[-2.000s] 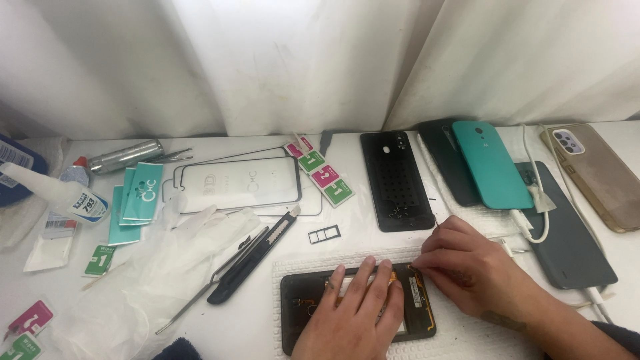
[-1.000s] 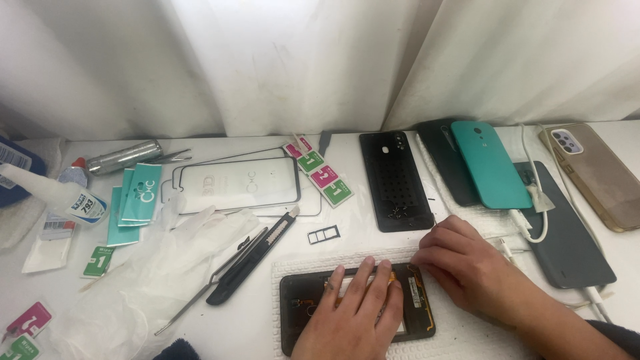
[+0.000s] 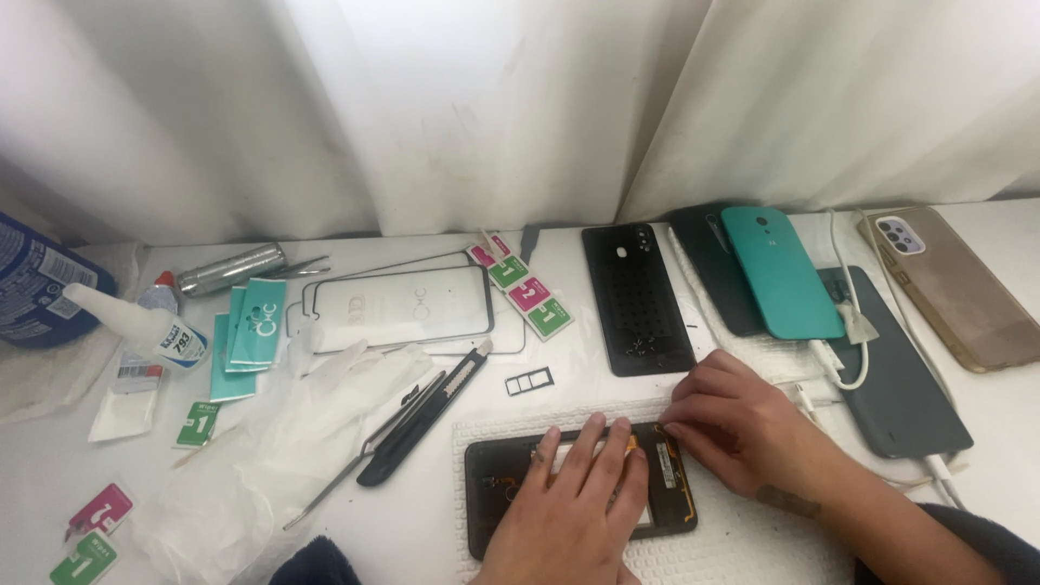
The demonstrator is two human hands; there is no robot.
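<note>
An opened smartphone (image 3: 674, 479) lies lengthwise on a white textured paper towel (image 3: 723, 540), its inner side up. Across its middle rests my left hand (image 3: 577, 496), fingers spread, over the battery area. My right hand (image 3: 723, 414) is at the phone's upper right corner, thumb and fingertips pinched together; whether something small is between them is hidden. Behind the phone are a SIM tray (image 3: 529, 381) and a black phone back cover (image 3: 638, 301) with tiny screws on its lower end. A black utility knife (image 3: 426, 414) and metal tweezers (image 3: 366, 451) lie to the left.
At right are a teal phone (image 3: 782, 272), a dark phone (image 3: 902, 374) with white cables and a phone in a brownish case (image 3: 963, 284). At left are screen protectors (image 3: 402, 305), wipe packets (image 3: 248, 337), a glue bottle (image 3: 154, 329), a metal cylinder (image 3: 231, 270) and clear plastic film (image 3: 268, 487).
</note>
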